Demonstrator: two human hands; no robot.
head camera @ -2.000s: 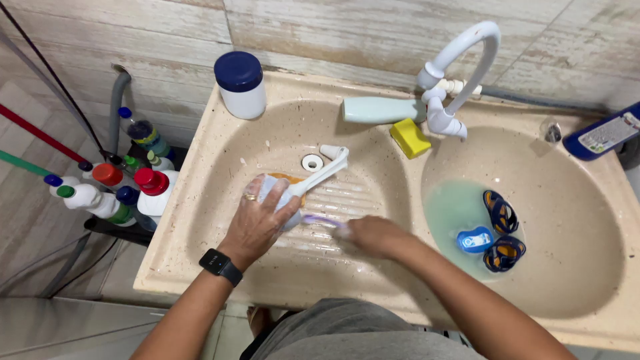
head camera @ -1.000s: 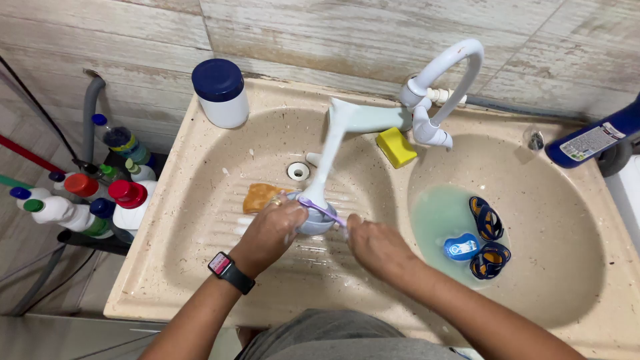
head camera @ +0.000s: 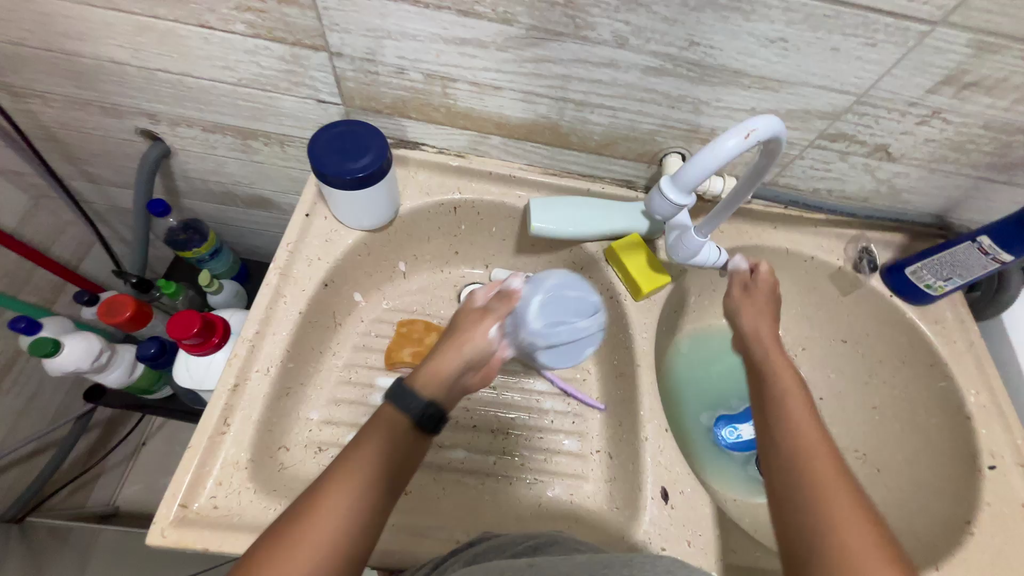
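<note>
Over the ribbed left basin [head camera: 304,448], my left hand [head camera: 480,336] grips a blurred pale grey-blue round plastic piece [head camera: 558,318], its round side facing up. A thin purple brush handle [head camera: 572,390] lies in the basin just below it. My right hand [head camera: 752,300] is at the faucet's [head camera: 696,240] outlet end, fingers curled, with suds on the fingertips; whether it touches the faucet handle I cannot tell. An orange sponge [head camera: 412,344] rests in the left basin beside my left wrist. Cloudy water [head camera: 696,392] with a blue sandal [head camera: 734,430] stands in the right basin, partly behind my right forearm.
A white jar with a blue lid [head camera: 356,176], a pale green bottle [head camera: 588,218] and a yellow sponge [head camera: 638,266] sit along the sink's back and divider. A dark blue bottle [head camera: 956,260] leans at right. Several cleaning bottles [head camera: 200,344] stand on a low shelf at left.
My right hand has let go of the purple brush and moved right to the faucet. My left hand has turned the pale piece and holds it higher; its long handle no longer shows.
</note>
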